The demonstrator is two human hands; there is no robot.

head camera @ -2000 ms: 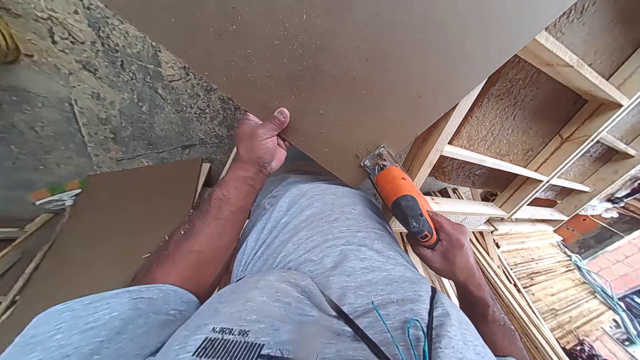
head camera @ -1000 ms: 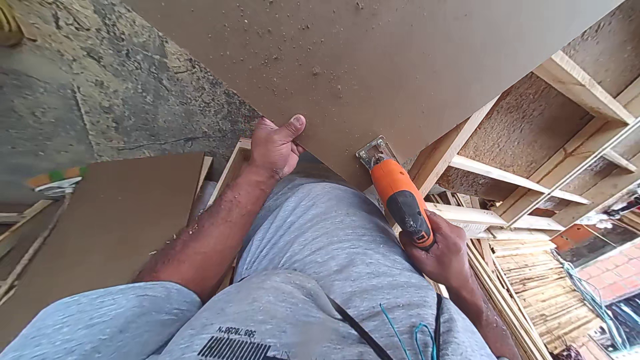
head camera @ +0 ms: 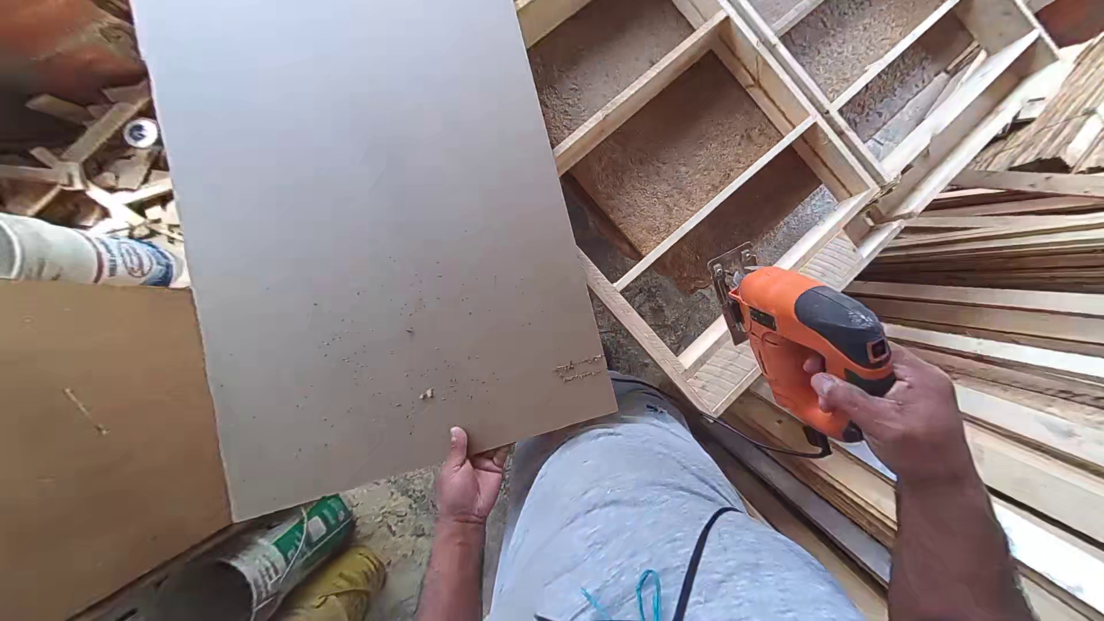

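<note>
A large flat brown board point(head camera: 379, 216) fills the left middle, with wood crumbs scattered over its lower half. My left hand point(head camera: 470, 479) grips its near edge, thumb on top and fingers underneath. In my right hand point(head camera: 914, 414) is an orange and black jigsaw point(head camera: 793, 336), held by its handle to the right of the board. Its metal base plate faces left, apart from the board, over the corner of a wooden frame point(head camera: 716, 207). The blade cannot be made out. A dark cord runs from the jigsaw's rear toward my shirt.
Wooden strips point(head camera: 1000, 328) lie stacked at the right. Another brown board point(head camera: 103, 440) is at the lower left, beside a green and white cylindrical container point(head camera: 302, 543) and a yellow one point(head camera: 341, 586). Wood scraps point(head camera: 95, 172) lie at the upper left.
The jigsaw, earlier at the board's edge, is now away from it to the right. The board has turned, and my left hand holds its near edge. The view has shifted strongly.
</note>
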